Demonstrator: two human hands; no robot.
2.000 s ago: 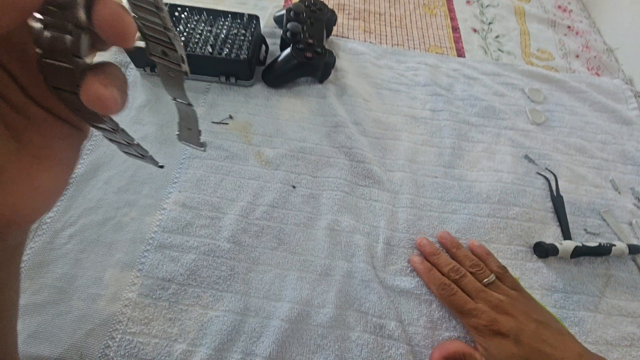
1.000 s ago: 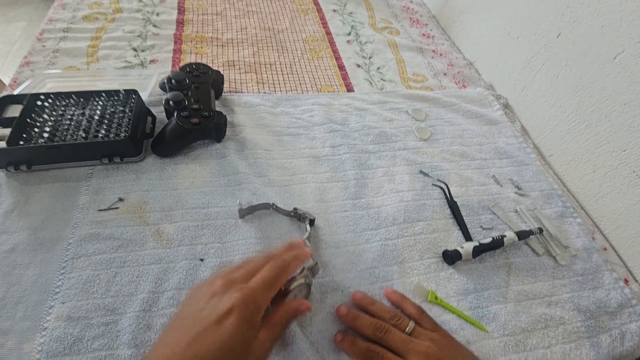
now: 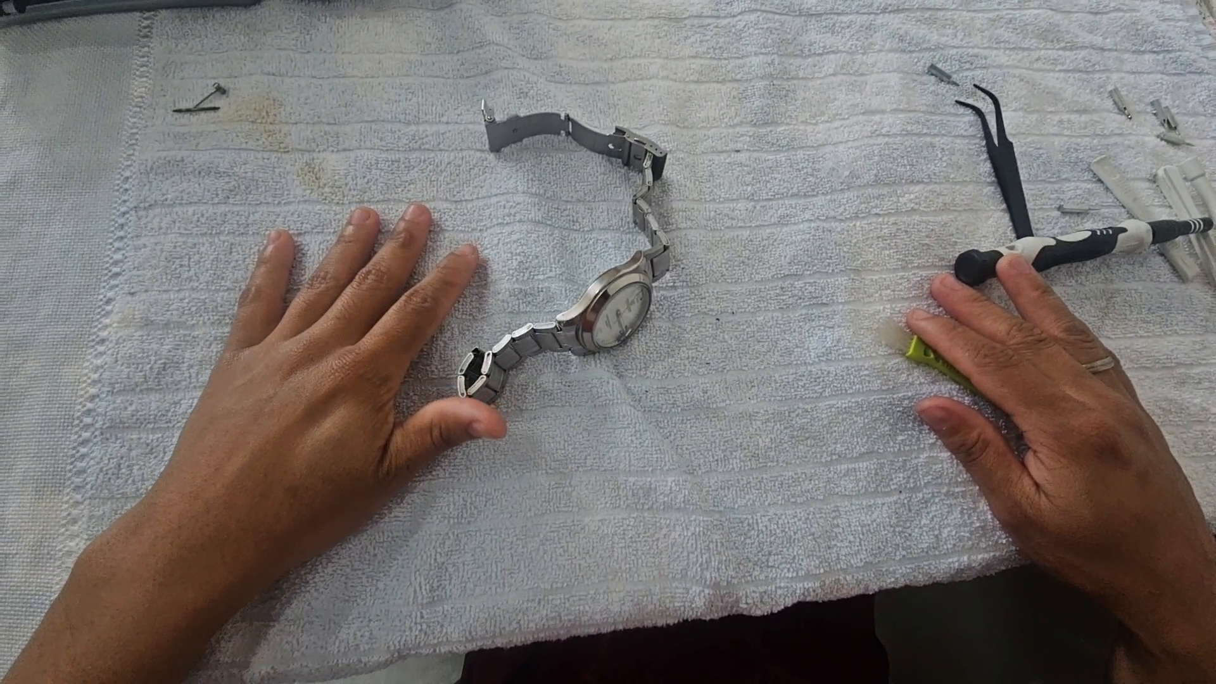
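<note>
A wristwatch with a metal link bracelet [image 3: 616,309] lies on its side on the white towel [image 3: 722,494], its bracelet unclasped and stretched out in a curve. To its left my left hand [image 3: 332,370] rests flat with spread fingers, the thumb close to the bracelet's curled lower end. My right hand [image 3: 1045,408] lies over a green-handled brush [image 3: 936,361], partly hiding it; whether it grips the brush I cannot tell. Its fingertips are at the black end of a black and white precision screwdriver [image 3: 1083,245]. Black curved-tip tweezers [image 3: 1007,171] lie just above the screwdriver.
Small metal pieces [image 3: 1164,116] and several pale flat strips [image 3: 1140,204] lie at the right. Two thin dark pins [image 3: 204,100] are at the upper left. The towel's front edge runs along the bottom, and part of a dark case [image 3: 123,8] shows at the top left.
My left hand has let go of the watch and moved left of it. My right hand has moved right, onto the green brush. The view has tilted down, and the game controller is out of sight.
</note>
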